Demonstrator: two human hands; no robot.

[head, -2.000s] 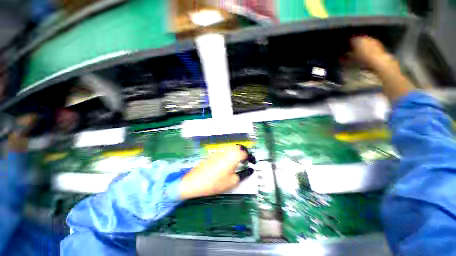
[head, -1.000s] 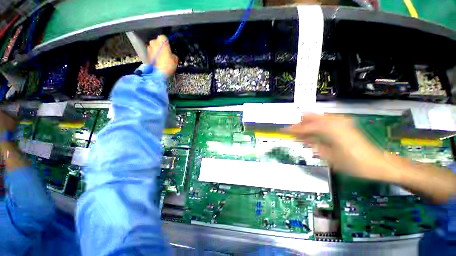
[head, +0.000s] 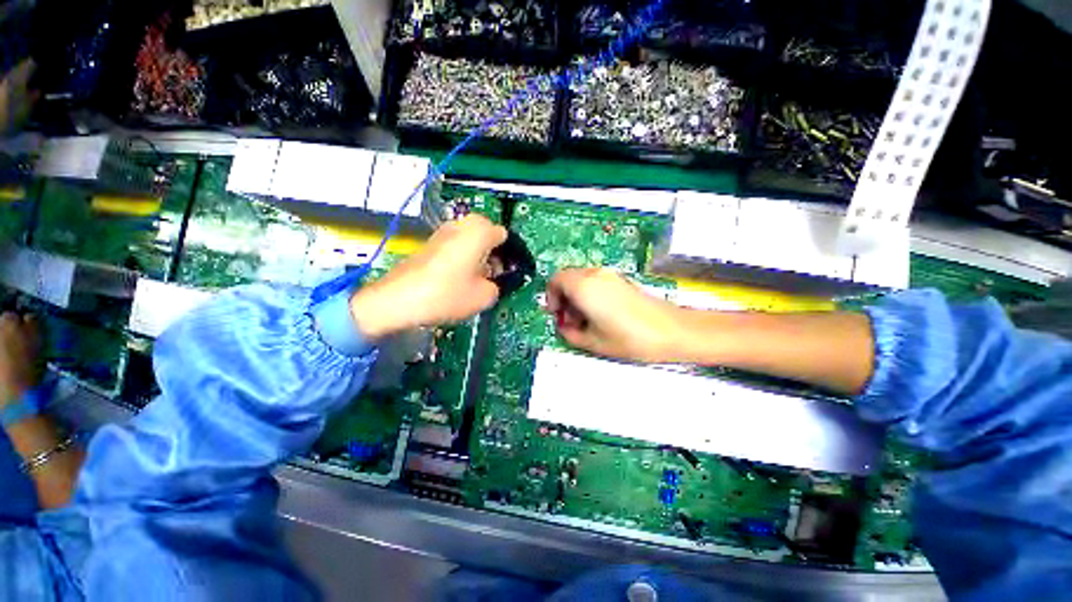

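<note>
A green circuit board [head: 588, 470] lies in front of me with a long white heatsink [head: 705, 412] across it. My left hand [head: 429, 280] is over the board's far left part, fingers curled, with black covers at the fingertips. Whether black parts are held among them cannot be told. My right hand [head: 611, 315] is bare, just right of the left, apart from it. Its fingertips are drawn together low over the board; any small part in them is too small to tell. A tall heatsink [head: 782, 241] with a yellow strip [head: 752, 296] stands beyond my right forearm.
Black bins of silver parts [head: 652, 104], cream parts [head: 470, 97] and red parts [head: 168, 73] stand behind the boards. A perforated white strip [head: 923, 118] hangs at right. A blue coiled cord [head: 470, 135] runs to my left wrist. Another person's hand [head: 18, 350] is at left. A metal rail [head: 364, 514] is nearest me.
My left hand has come back from the bins to the board. My right hand now works beside it, left of the tall heatsink. The view has shifted closer to the boards.
</note>
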